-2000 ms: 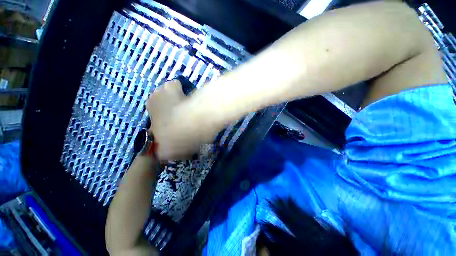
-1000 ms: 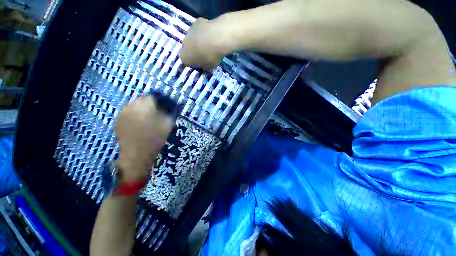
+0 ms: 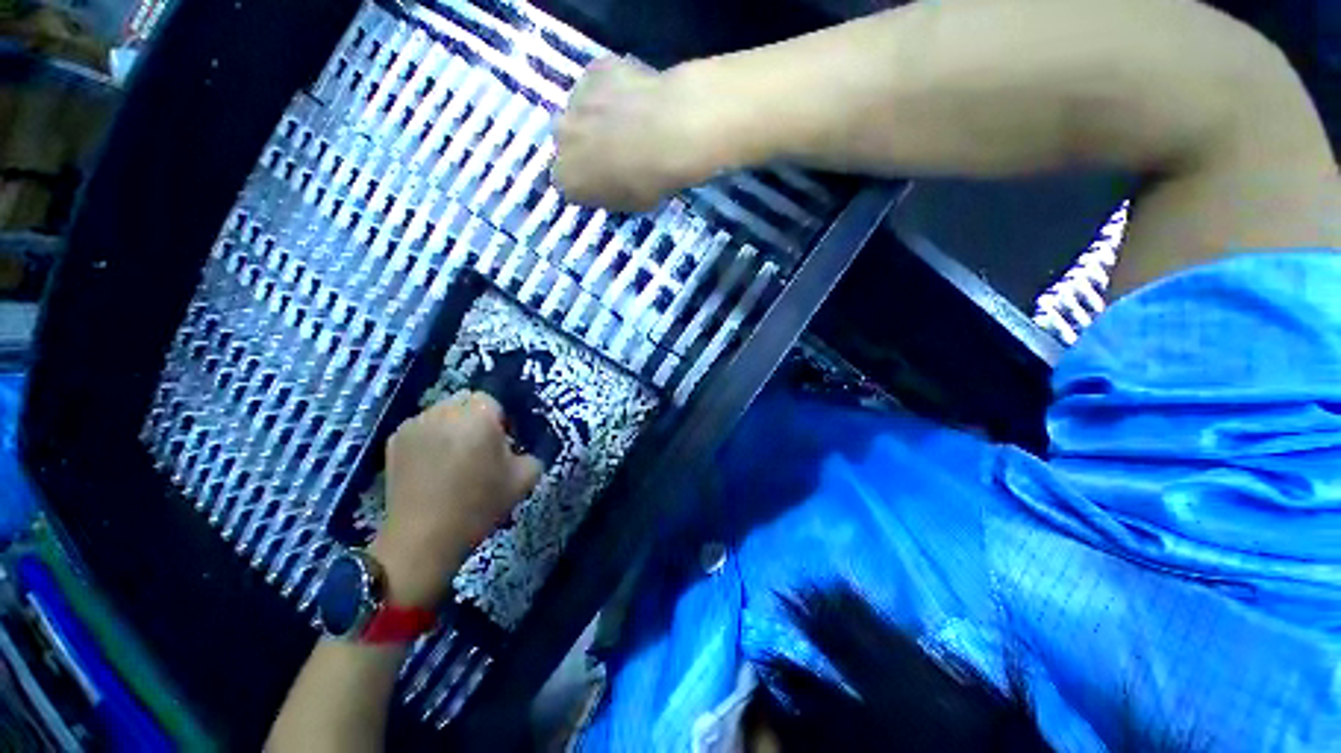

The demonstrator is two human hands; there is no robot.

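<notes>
A small black parts tray (image 3: 418,358) lies on rows of silvery metal parts (image 3: 280,302). Small pale loose pieces (image 3: 508,577) are heaped in it, with a dark bare patch near its middle. My left hand (image 3: 459,468), with a dark watch on a red band, is over the small tray. Its fingers point down at the pieces and dark fingertips show beside the bare patch; whether it pinches a piece cannot be seen. My right hand (image 3: 625,136) is curled over the upper rows, back of the hand up. Its fingertips are hidden, so its hold cannot be seen.
The large black tote (image 3: 111,265) surrounds the rows with its thick rim. Its near edge runs beside my blue smock (image 3: 882,515). More silvery parts (image 3: 1085,280) show beyond my right forearm. A blue item (image 3: 88,662) lies at lower left. Dark hair shows at the bottom.
My left hand has moved from the metal rows down to the small tray. My right hand moved up along the rows earlier and has since shifted only slightly.
</notes>
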